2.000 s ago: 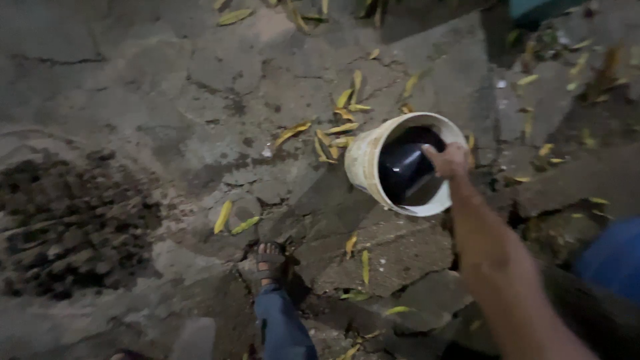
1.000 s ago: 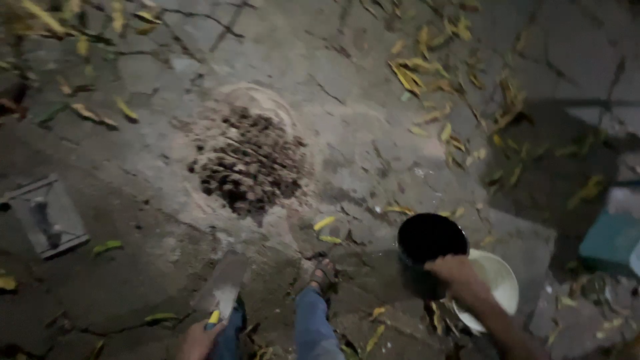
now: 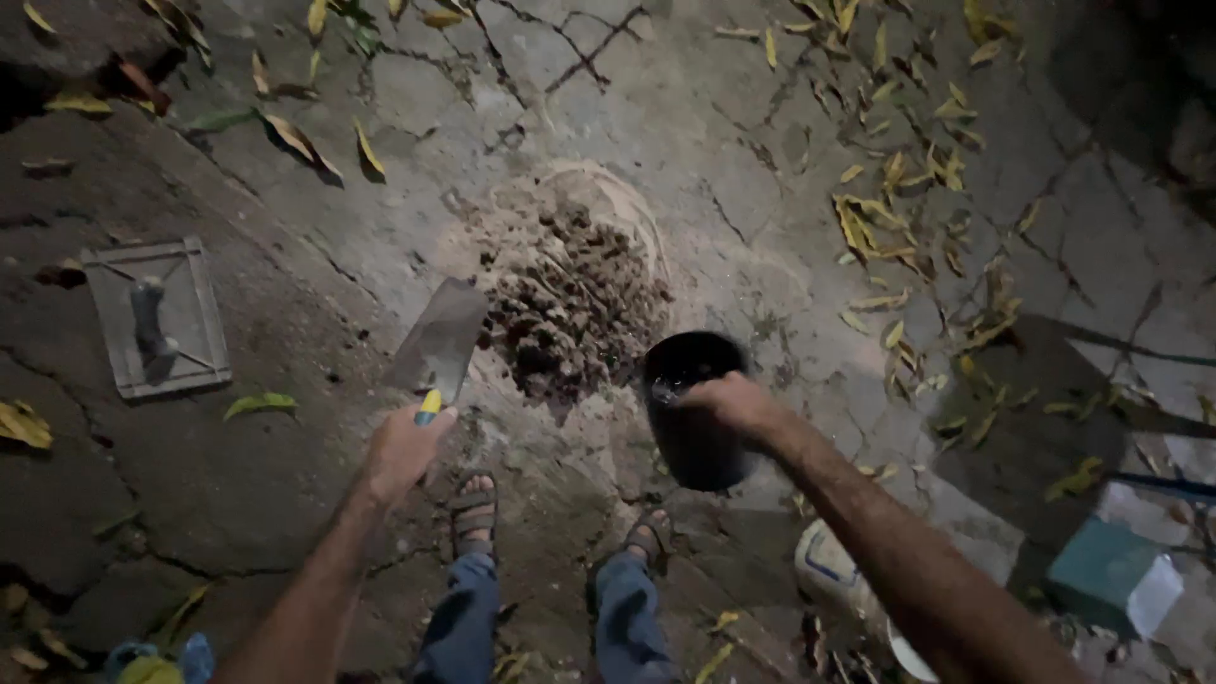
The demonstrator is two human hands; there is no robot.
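Note:
My left hand (image 3: 408,451) grips the yellow and green handle of a trowel (image 3: 442,332), whose flat metal blade points up toward a mound of dark, crumbly mortar mix (image 3: 570,285) on the ground. The blade's tip is at the mound's left edge. On the mound's right side, my right hand (image 3: 736,404) holds a black container (image 3: 698,446) by its rim, with its mouth tilted toward the mound. Liquid glints inside it; whether any is pouring out is hard to tell.
A rectangular plastering float (image 3: 214,323) lies at the left. A whitish bucket (image 3: 831,560) is partly hidden under my right forearm. A teal box (image 3: 1107,570) stands at lower right. Dry leaves (image 3: 864,228) litter the cracked ground. My sandaled feet (image 3: 475,513) are below the mound.
Two seconds back my right hand was in the whitish bucket; the black container has since come out and moved beside the mound. The trowel has moved up to the mound's edge. The view has shifted.

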